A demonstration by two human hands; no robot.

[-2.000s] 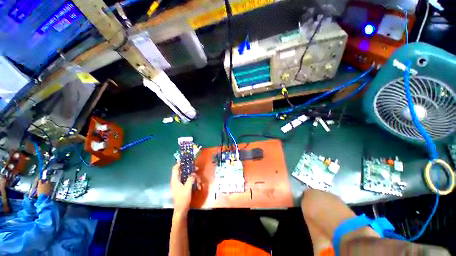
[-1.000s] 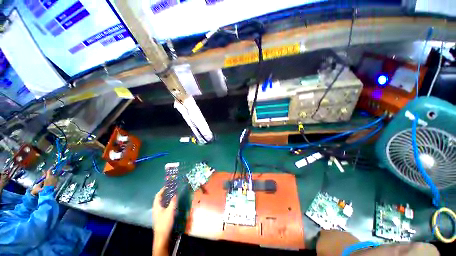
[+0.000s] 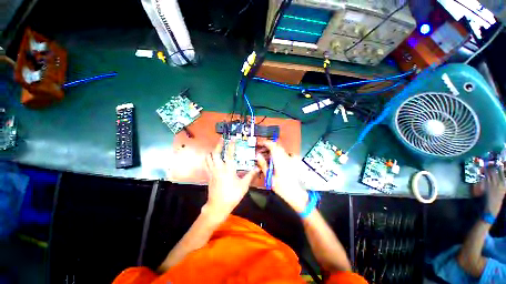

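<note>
The main board (image 3: 242,152) lies on the orange-brown fixture plate (image 3: 194,150), its back edge at the black connector block (image 3: 266,131). My left hand (image 3: 224,180) holds the board's left and near edges between fingers and thumb. My right hand (image 3: 283,178) is at the board's right side, with a blue marker pen (image 3: 270,173) held in it; its fingertips are close to the board, and contact is unclear. The remote control (image 3: 125,136) lies on the green mat left of the plate.
A loose board (image 3: 178,113) lies at the plate's back left corner. Two boards (image 3: 325,160) (image 3: 379,173), a tape ring (image 3: 424,187) and a fan (image 3: 438,119) stand right. An oscilloscope (image 3: 344,30) and cables are behind. Another person's hand (image 3: 491,186) is far right.
My left hand has let go of the remote control, now lying on the mat, and moved right to the board. My right hand has come in to the board. The view has tilted down.
</note>
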